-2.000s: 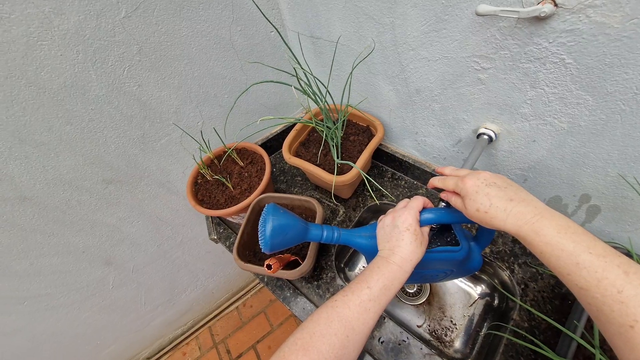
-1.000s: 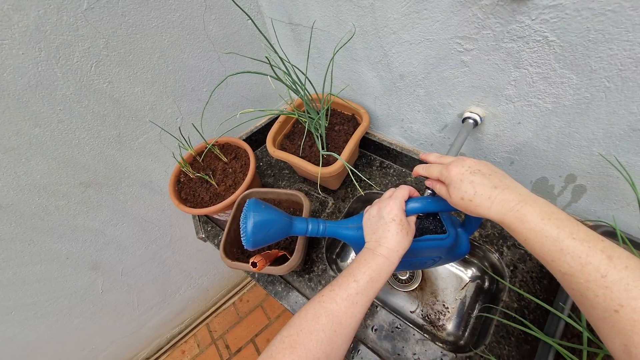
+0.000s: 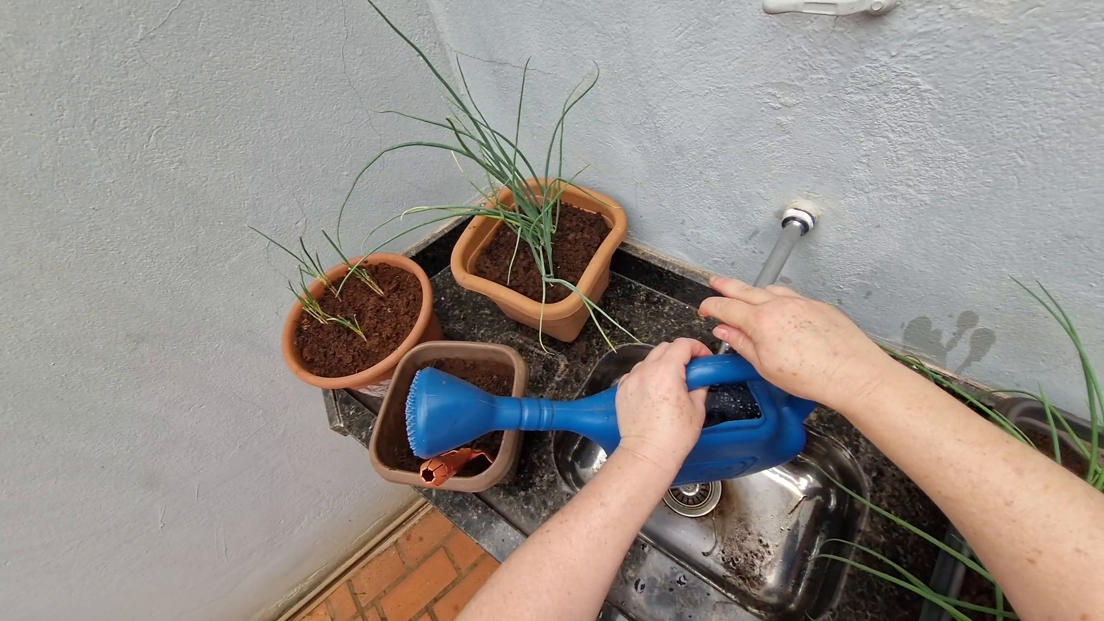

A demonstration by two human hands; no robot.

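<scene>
Over the sink lies a blue plastic watering can (image 3: 733, 448), its wide sprinkler head reaching left above a brown square pot (image 3: 517, 379). My left hand (image 3: 662, 404) grips the can at the front end of its handle. My right hand (image 3: 789, 338) is at the tap, just above and behind the can's handle, with fingers spread; whether it touches the tap or the handle is hidden. The tap's metal pipe (image 3: 780, 250) comes out of the wall. Dark liquid or wetness shows in the can's opening.
A stainless steel sink (image 3: 776, 552) is set in a dark stone counter (image 3: 552, 388). Behind stand a square terracotta-coloured pot (image 3: 565, 315) of long green shoots and a round pot (image 3: 423, 323) with short shoots. An orange hand tool (image 3: 448, 466) lies in the brown pot. More potted plants (image 3: 1056, 431) stand at right.
</scene>
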